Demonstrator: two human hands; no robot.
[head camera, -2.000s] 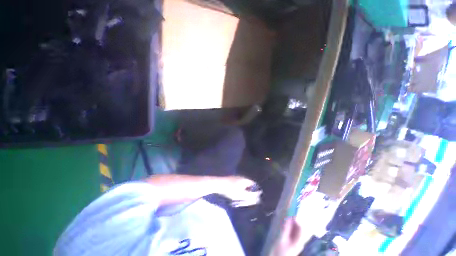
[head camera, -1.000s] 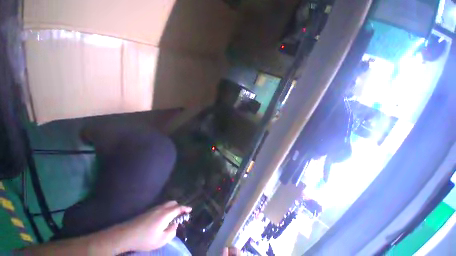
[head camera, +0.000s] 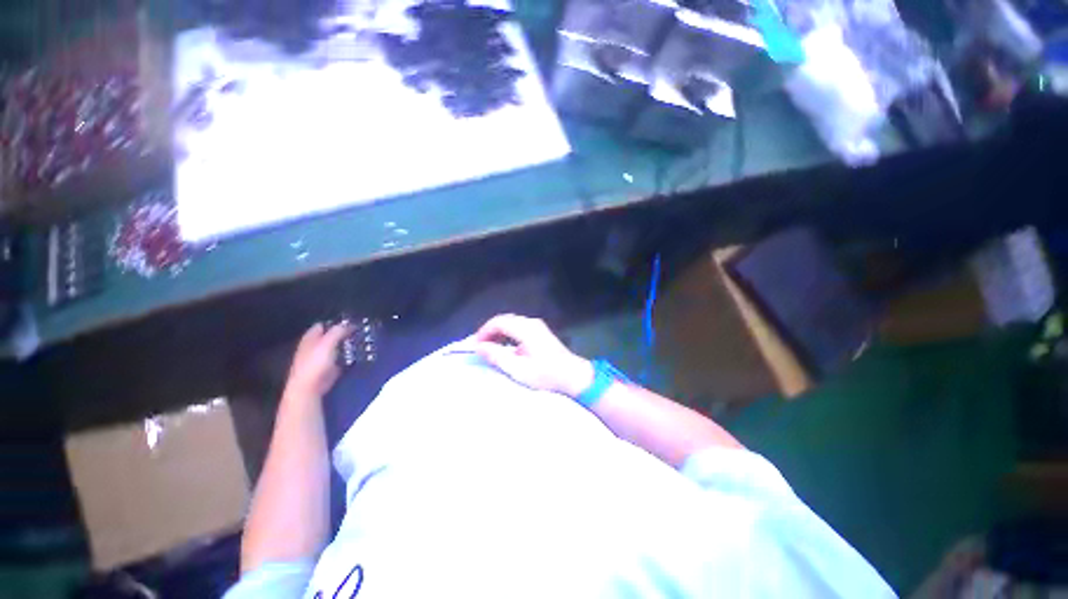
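My left hand (head camera: 314, 358) is below the bench edge at left of centre and grips a small dark PCB panel (head camera: 361, 339) with rows of bright spots, by its left side. My right hand (head camera: 525, 349), with a blue wrist strap (head camera: 597, 383), rests against the front of my light shirt. Its fingers are curled. Whether it holds anything cannot be told. A blue cord (head camera: 651, 307) hangs near the strap. The image is blurred.
The green bench (head camera: 469, 222) bears a white foam tray (head camera: 363, 176) with black parts (head camera: 457, 59), a carton of red-silver pieces (head camera: 82, 123), a small red-silver pile (head camera: 150, 238), a striped panel (head camera: 73, 263) and white-silver fixtures (head camera: 644, 70). Brown cartons (head camera: 158, 474) stand below at both sides.
The view has swung from the floor, boxes and bench side to the bench front. The right hand and its blue strap now show fully. The left hand still holds the panel.
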